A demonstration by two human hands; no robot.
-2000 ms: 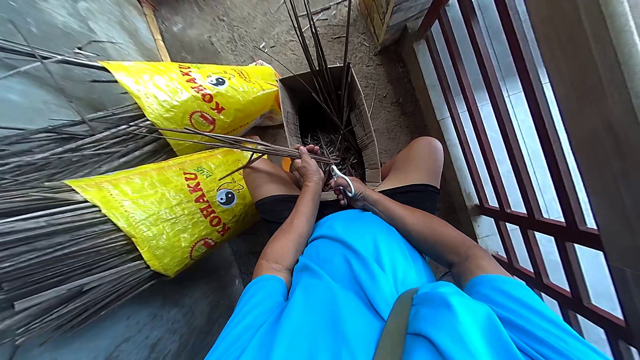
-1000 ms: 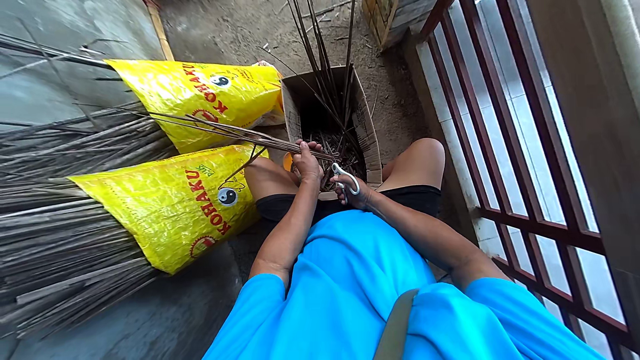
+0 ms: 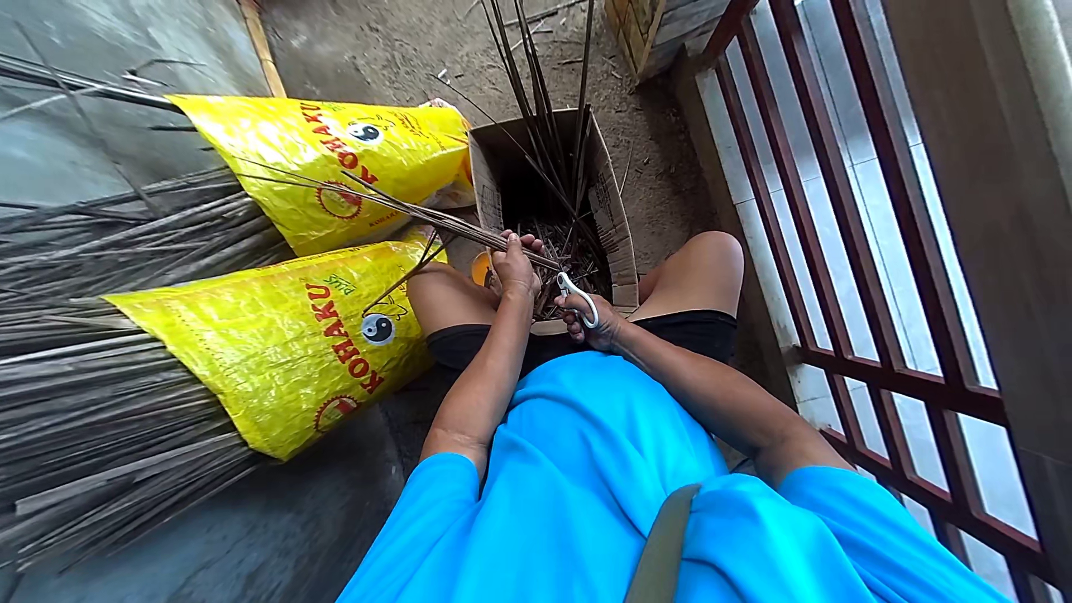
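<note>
My left hand (image 3: 517,266) is closed around a bundle of thin brown sticks (image 3: 456,223), whose long ends reach up and left over the yellow sacks. In my right hand (image 3: 593,322) is a white-handled pair of scissors (image 3: 578,299), its blade end at the short right ends of the bundle. Both hands are over the near side of an open cardboard box (image 3: 615,226) between my knees. Short stick pieces (image 3: 548,239) lie inside it, and several long dark sticks (image 3: 536,109) stand up out of it. Whether the blades touch the sticks, I cannot tell.
Two yellow plastic sacks (image 3: 276,335) full of long, thin sticks (image 3: 100,419) lie at the left against a grey surface. A dark red barred railing (image 3: 888,368) runs along the right. Beyond the box are dirt ground (image 3: 385,50) and a wooden crate (image 3: 645,33). Something orange (image 3: 481,269) sits beside my left knee.
The bundle in my left hand has shifted in angle, its far ends lying differently over the sacks. The scissors stay in my right hand near its short ends.
</note>
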